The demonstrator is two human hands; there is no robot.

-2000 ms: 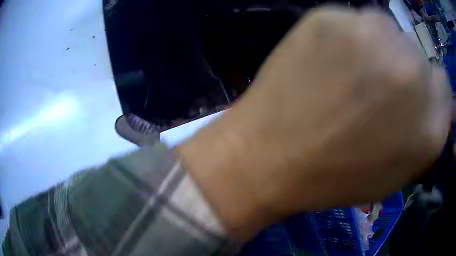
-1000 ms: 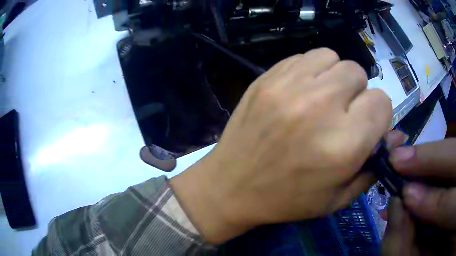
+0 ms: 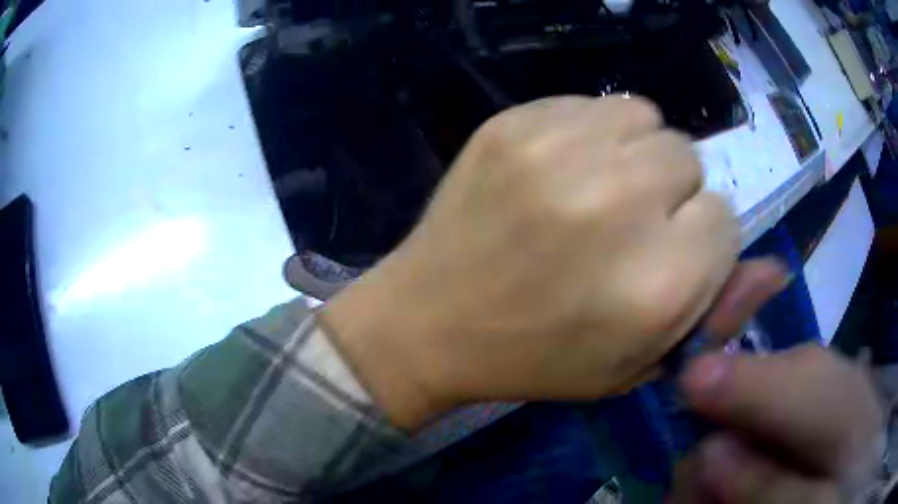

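Note:
My left hand [image 3: 551, 256], in a plaid sleeve, is closed in a fist at the centre, back of the hand toward me. A dark, blurred shaft, apparently the long screwdriver [image 3: 484, 77], runs up and left from the fist over the black oil pan [image 3: 345, 148]. My right hand [image 3: 778, 404] is low at the right, blurred, with bent fingers close to the underside of the fist. A small dark piece shows between the hands; whether my right fingers grip it is unclear. Dark linkage [image 3: 532, 28] of the tilted sewing machine head crosses the top edge.
The white table [image 3: 128, 167] bears a black strip [image 3: 32, 325] at left. A grey-brown stub [image 3: 320, 276] sits at the pan's near left corner. A small tray [image 3: 793, 126] and tools lie at right. Blue material shows below the table edge.
Since one second ago, my left fist has shifted slightly left. My right hand has moved left and down, and the black handle seen between its fingers is now mostly hidden. The view has shifted slightly.

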